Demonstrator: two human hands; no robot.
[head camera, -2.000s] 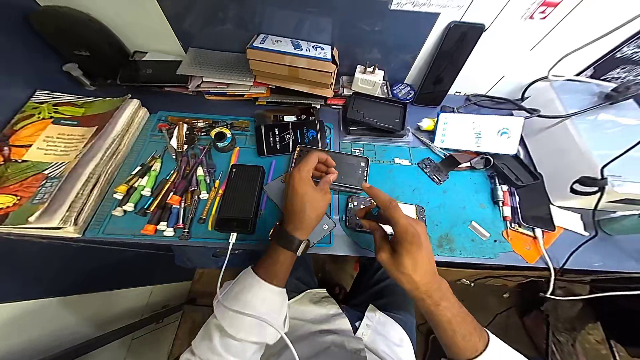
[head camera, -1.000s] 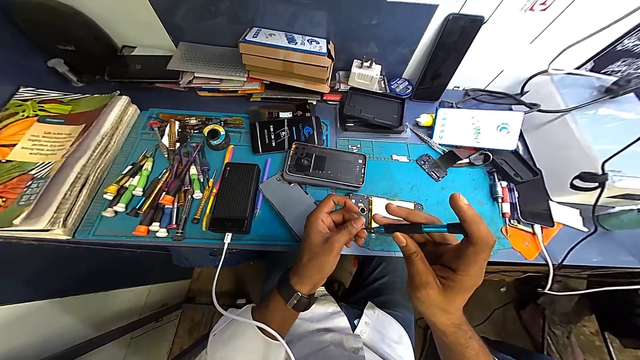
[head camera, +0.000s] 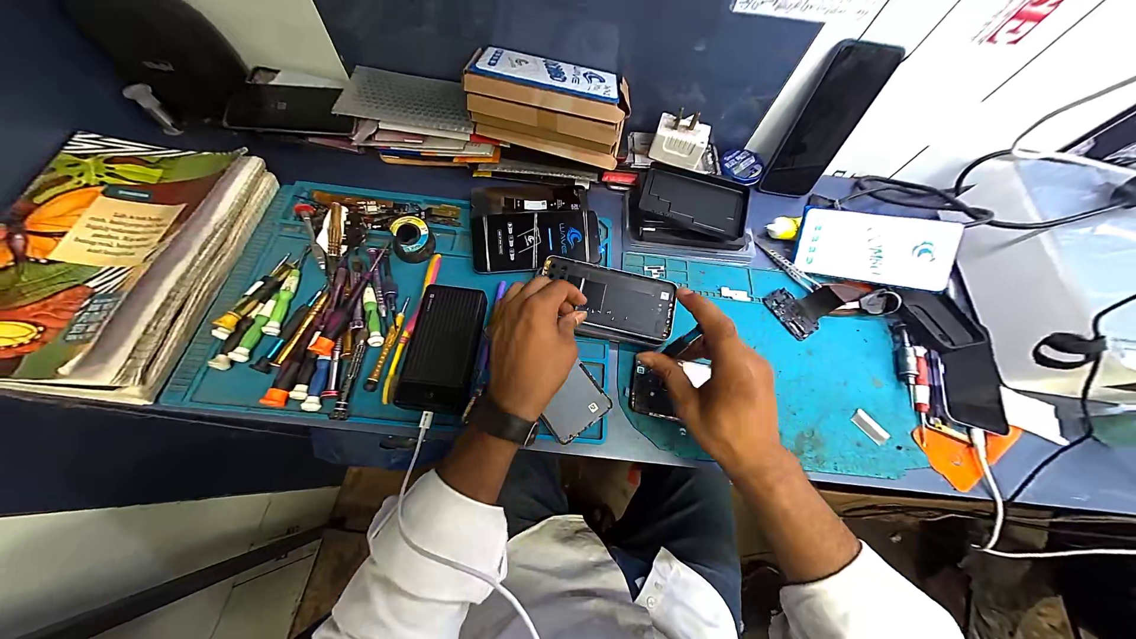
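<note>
My left hand (head camera: 535, 342) is at the left end of a dark phone housing (head camera: 621, 303), its thumb and fingertips close together; whether something small is between them cannot be told. My right hand (head camera: 723, 386) holds a screwdriver (head camera: 682, 343), mostly hidden by the fingers, near the housing's right end. Below it lies an opened phone (head camera: 652, 390), partly covered by that hand. A grey phone back panel (head camera: 577, 406) rests beside my left wrist. Left of that hand lies a black ribbed power bank (head camera: 441, 349) with a white cable plugged in.
Several screwdrivers (head camera: 328, 328) are spread over the blue mat (head camera: 816, 390) at left. A thick book (head camera: 115, 266) lies at the far left. Stacked boxes (head camera: 546, 106) and a black tray (head camera: 692, 204) stand behind. A circuit board (head camera: 790, 313), a metal strip (head camera: 870, 426) and cables are at right.
Both hands have moved up from the opened phone toward the housing. The screwdriver, level across the opened phone a second ago, is now mostly hidden in my right hand.
</note>
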